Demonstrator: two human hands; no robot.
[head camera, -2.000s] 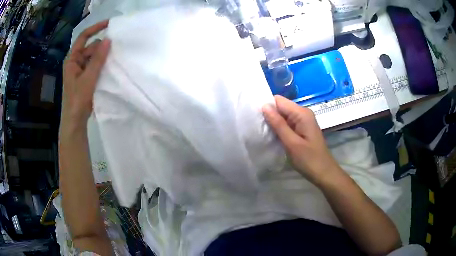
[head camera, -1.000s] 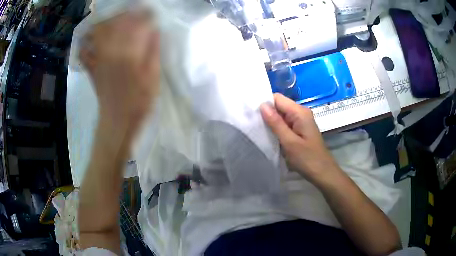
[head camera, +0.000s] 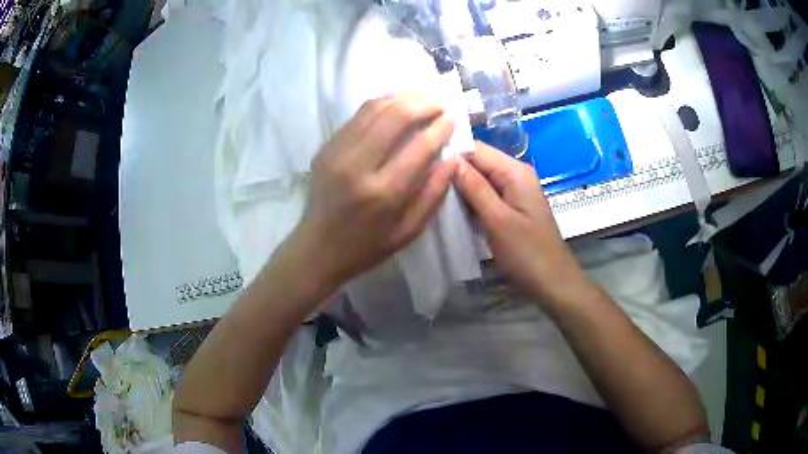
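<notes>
A thin white garment piece (head camera: 270, 115) lies bunched on the machine table and hangs over its front edge. My left hand (head camera: 376, 182) pinches its cloth just in front of the machine. My right hand (head camera: 509, 199) pinches the cloth edge close beside the left fingertips. The overlock machine (head camera: 554, 53) is brightly lit at the upper right. Its clear guard (head camera: 496, 84) stands just beyond my fingers. The needle area is hidden by glare and the guard.
A blue plastic tray (head camera: 580, 146) sits right of the guard. A purple phone (head camera: 735, 97) and a white strip (head camera: 687, 164) lie farther right. More white cloth (head camera: 611, 293) covers the lap. A yellow-framed basket (head camera: 84, 363) with white pieces is at lower left.
My left hand has come from the upper left to beside my right hand, and the spread cloth is now gathered. My right hand has shifted slightly left and up. More of the left table shows.
</notes>
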